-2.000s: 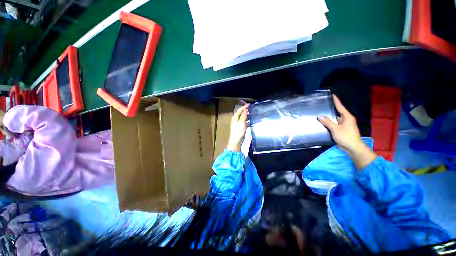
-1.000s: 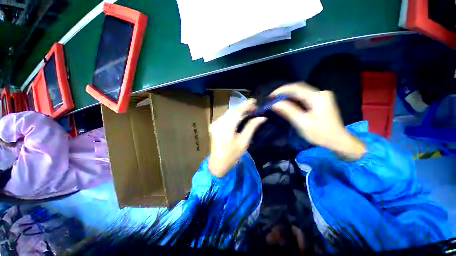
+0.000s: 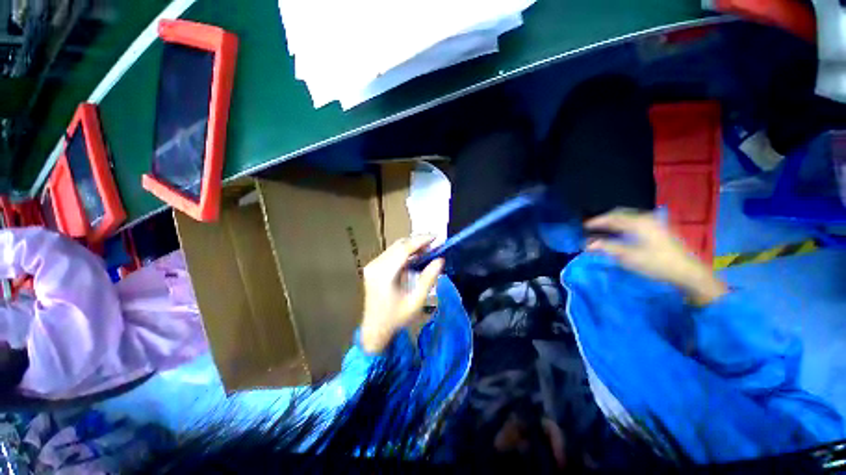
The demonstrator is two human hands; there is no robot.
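Note:
A slim blue tablet (image 3: pixel 482 223) shows edge-on above my lap, blurred. My left hand (image 3: pixel 397 286) grips its near left end between thumb and fingers. My right hand (image 3: pixel 649 249) is off the tablet, to its right, with fingers apart and slightly blurred; no object shows in it. A thin white sheet or film (image 3: pixel 429 204) stands behind my left hand, at the cardboard box's right flap. The tablet's faces are hidden by the edge-on angle.
An open cardboard box (image 3: pixel 320 269) is left of my lap. The green bench (image 3: pixel 269 121) bears white sheets (image 3: pixel 390 42) and orange-red trays with dark tablets (image 3: pixel 218 121). A red tray (image 3: pixel 685 176) lies right of my lap. A person in a pink sleeve (image 3: pixel 70 315) sits at the left.
The tablet was held broad face up in both hands, then turned edge-on. My right hand has let go and moved right. The bench and trays have shifted left and up in view.

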